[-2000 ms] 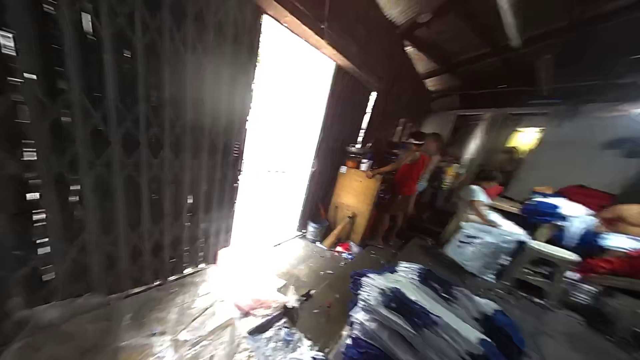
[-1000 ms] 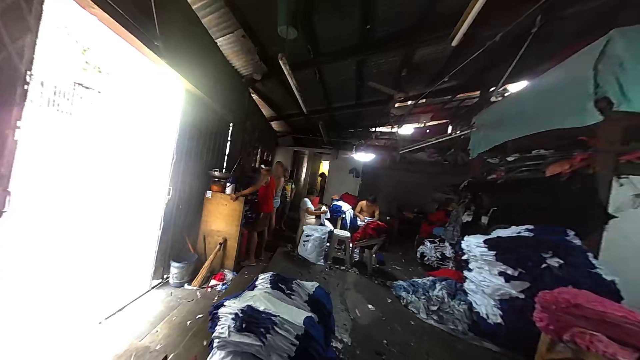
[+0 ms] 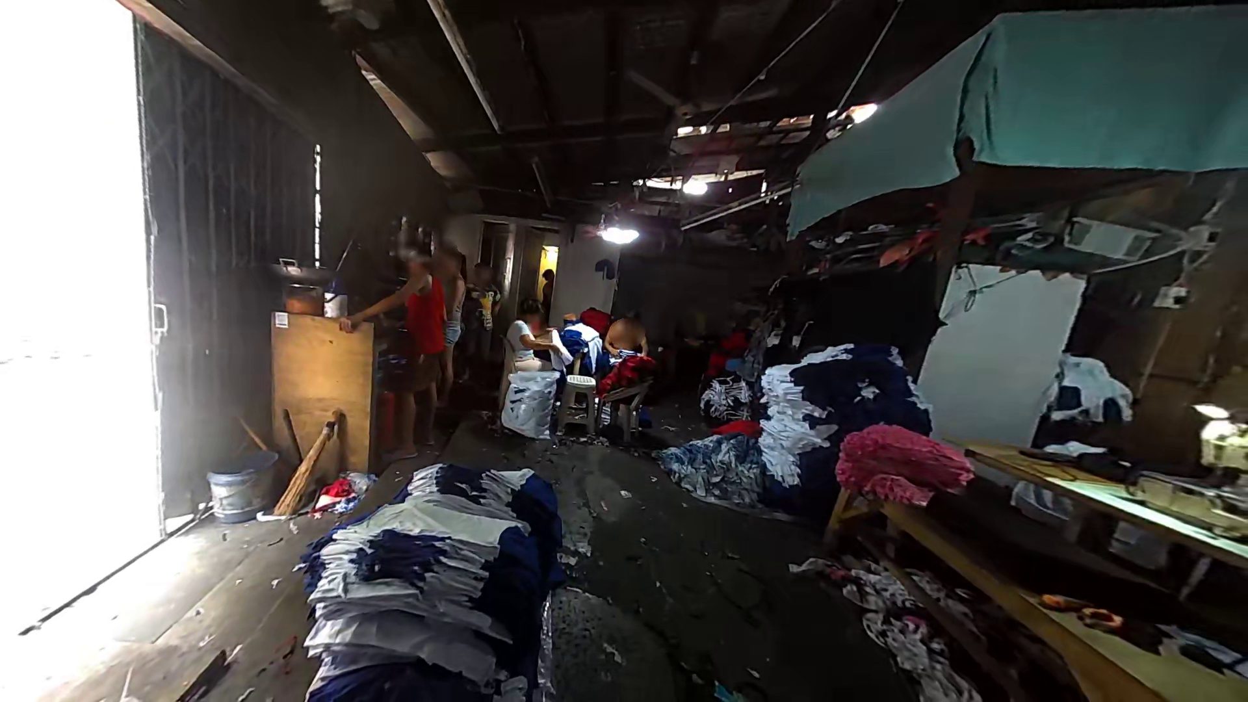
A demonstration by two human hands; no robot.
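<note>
Neither of my hands is in view, so what they hold cannot be seen. Low in front of me lies a long stack of white and navy cloth pieces (image 3: 419, 575). A taller heap of navy and white cloth (image 3: 838, 419) stands to the right of the middle. Bundled pink cloth (image 3: 902, 463) rests on the end of a wooden bench (image 3: 1014, 604). Orange-handled scissors (image 3: 1082, 611) lie on that bench. At the right edge a sewing machine (image 3: 1224, 439) stands on a table.
A person in a red top (image 3: 425, 317) stands by a wooden panel (image 3: 322, 390); others sit farther back near a plastic stool (image 3: 579, 395). A bucket (image 3: 242, 485) and a broom (image 3: 310, 468) are at the left, near the bright doorway. Cloth scraps (image 3: 907, 624) litter the floor.
The view has swung far to the right, bringing the bench, the pink cloth and the sewing machine into sight. The cloth stack stays on the floor.
</note>
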